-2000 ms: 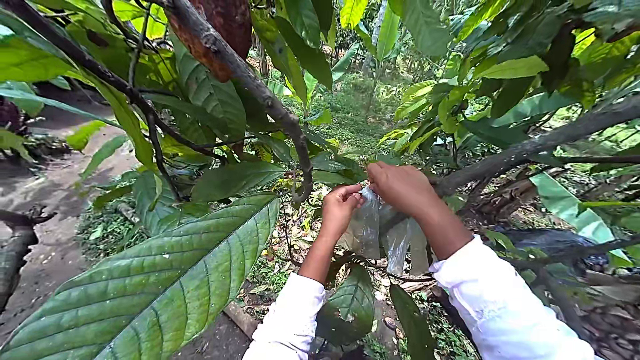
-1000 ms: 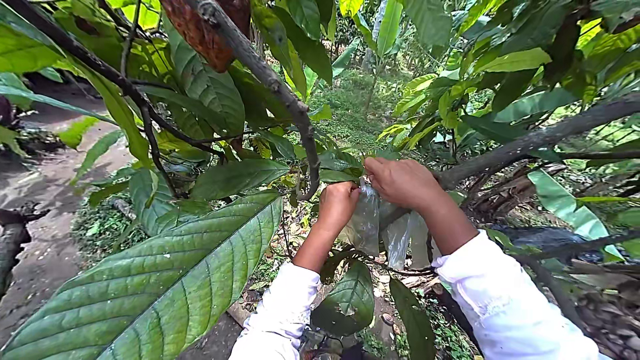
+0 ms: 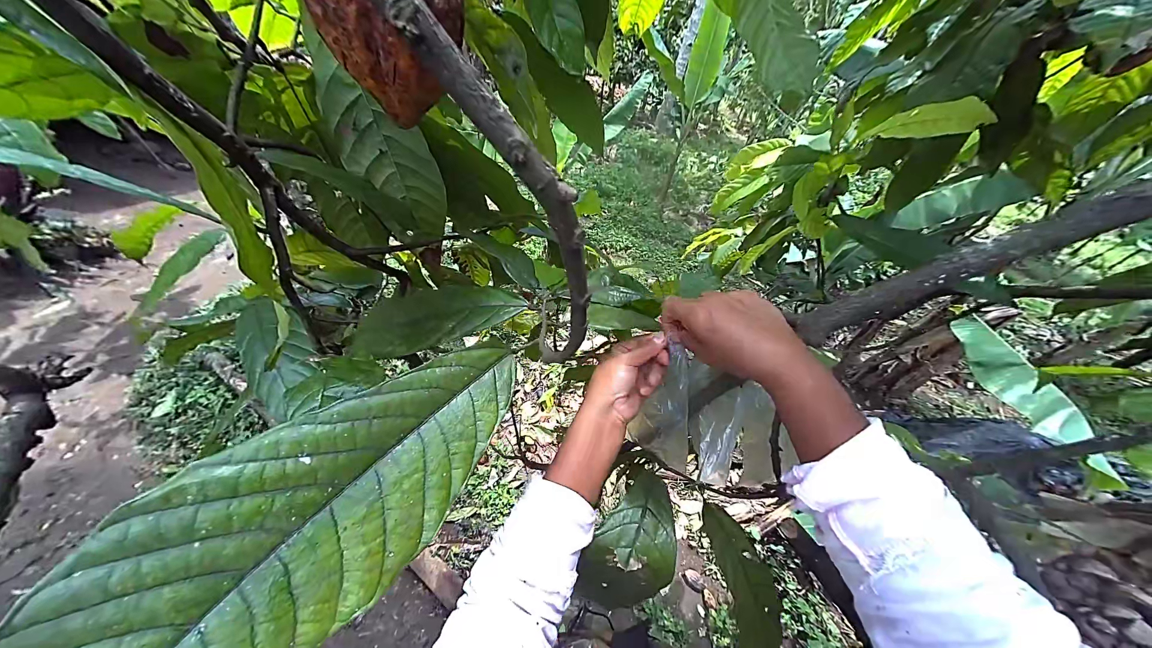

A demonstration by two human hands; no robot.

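My left hand (image 3: 630,376) and my right hand (image 3: 727,333) meet at the centre of the head view, fingertips together, both pinching the gathered top of a clear plastic bag (image 3: 666,409). The bag hangs below my fingers in front of a branch. More clear plastic (image 3: 723,432) hangs just right of it, below my right hand. What lies between my fingertips is too small to tell. The curved end of a thin branch (image 3: 569,261) is close to the left of my hands.
A reddish-brown cacao pod (image 3: 391,54) hangs at the upper left. A large green leaf (image 3: 297,504) fills the lower left. One thick branch (image 3: 972,265) slants in from the right. Dark plastic (image 3: 972,438) lies on the ground at right, and bare soil (image 3: 81,450) shows at far left.
Both hands stay together at the top of the bag. The left hand has turned, so that its curled fingers show more than one second ago.
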